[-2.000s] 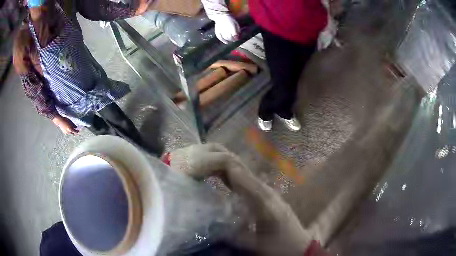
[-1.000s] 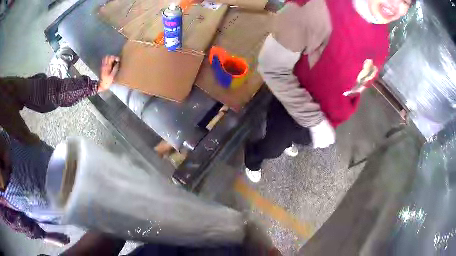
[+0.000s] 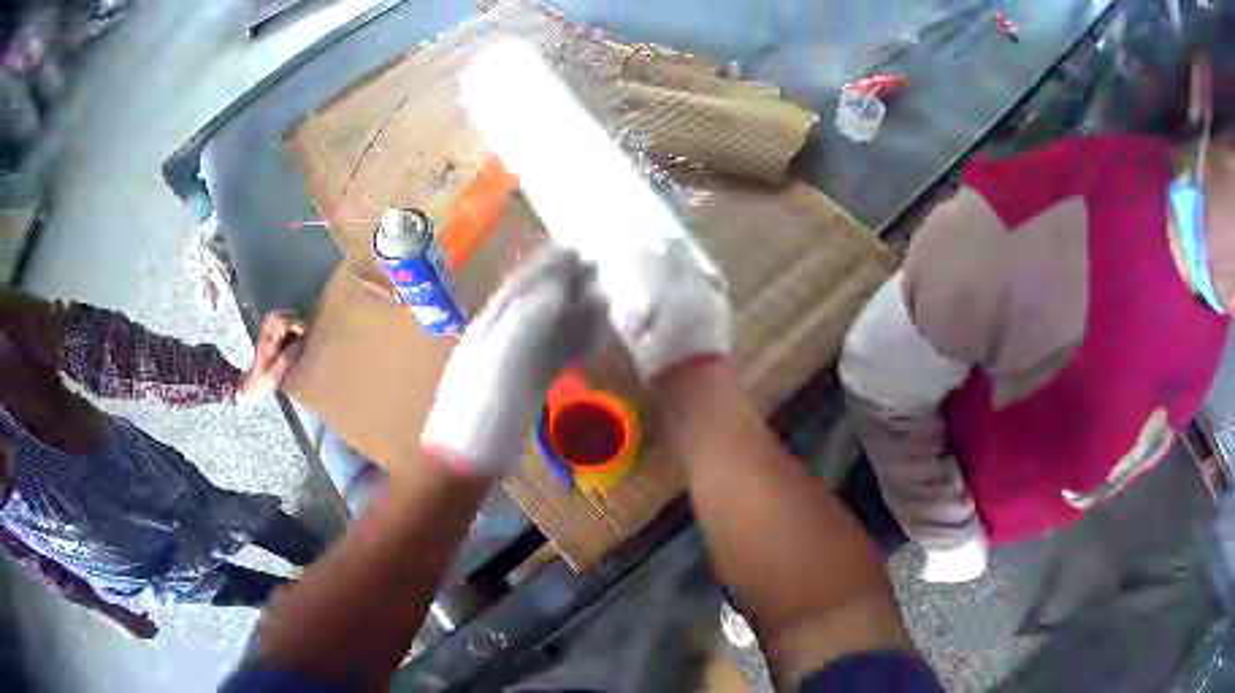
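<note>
A bright white, overexposed cylinder, apparently the stretch film roll (image 3: 562, 149), slants over the cardboard-covered table. My right hand (image 3: 670, 309), in a white knitted glove with a red cuff band, is closed around its lower end. My left hand (image 3: 512, 359), in a white glove, has bent fingers against or beside the roll's lower left side. Its fingertips are blurred, so its grip cannot be told.
Cardboard (image 3: 799, 251) covers part of the table. A blue spray can (image 3: 423, 278) and an orange, blue and yellow ring-shaped item (image 3: 589, 433) are on it. A person in red (image 3: 1084, 339) stands right; another in a checked apron (image 3: 122, 501) stands left, hand at the table edge.
The roll has moved from the lower left to over the table, and both my gloved hands now show. The view has turned towards the tabletop. The person in red appears farther right.
</note>
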